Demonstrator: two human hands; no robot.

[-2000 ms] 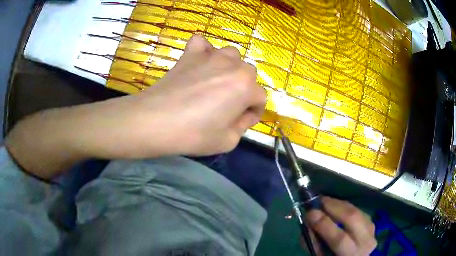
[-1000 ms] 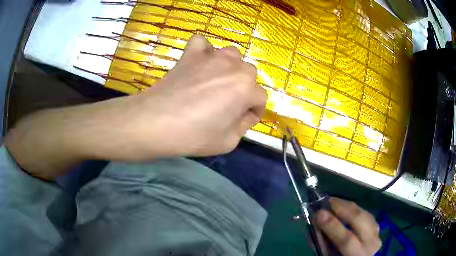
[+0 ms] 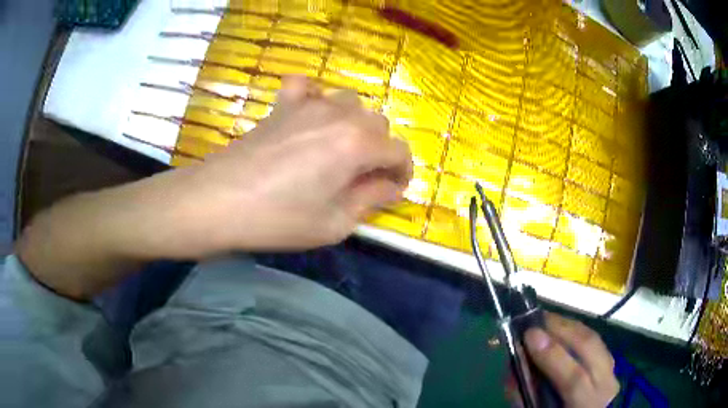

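The amber-yellow flexible circuit panel lies on a white board. My left hand is over its lower left part, blurred, fingers curled down; whether it holds a wire is hidden. My right hand holds the soldering iron like a pen, with the thin curved solder feed tube beside it. The iron's tip is over the panel's lower middle cells; I cannot tell if it touches. Soldered leads lie in rows across the left cells, their ends past the left edge.
A dark red wire bundle lies on the panel's upper part. A black box stands at the right, a round object at the upper right, a green circuit board at the upper left. Blue straps show at the lower right.
The iron and my right hand have moved right, away from my left hand. My left hand has moved slightly left. The panel appears shifted a little left and down in view.
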